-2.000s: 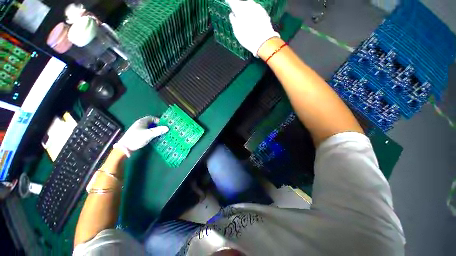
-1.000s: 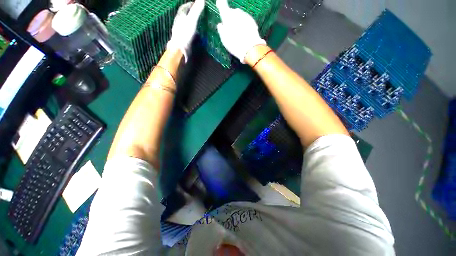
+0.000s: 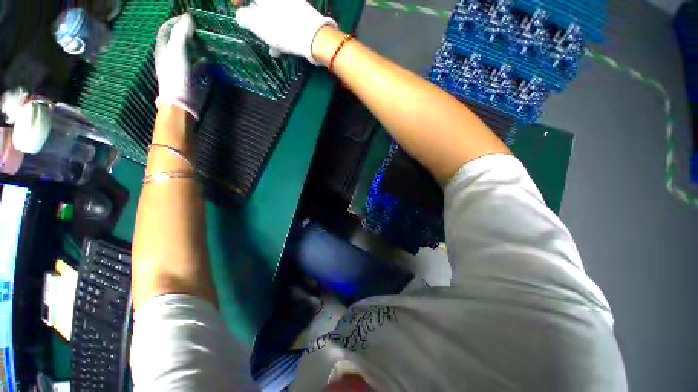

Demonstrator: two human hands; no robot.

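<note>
Green circuit boards (image 3: 245, 65) stand tilted in the black slotted tray (image 3: 237, 134), between my two hands. My left hand (image 3: 180, 65), in a white glove, is at their left edge, its fingers closed around the edge of a board. My right hand (image 3: 283, 27), also gloved, grips the upper right edges of the boards; some of its fingertips are hidden. A dense row of green boards (image 3: 122, 84) stands on edge to the left of my left hand.
The keyboard (image 3: 101, 321), mouse (image 3: 97, 204), paper note (image 3: 61, 298) and monitor (image 3: 11, 283) are at left. Clear bottles (image 3: 65, 145) stand beside the green row. Blue boards (image 3: 505, 61) stand in a rack low at right. A green and white floor line (image 3: 643, 76) runs behind them.
My left hand has left the single green panel on the desk and reached up to the tray; that panel no longer shows there. The view has swung right, toward the tray.
</note>
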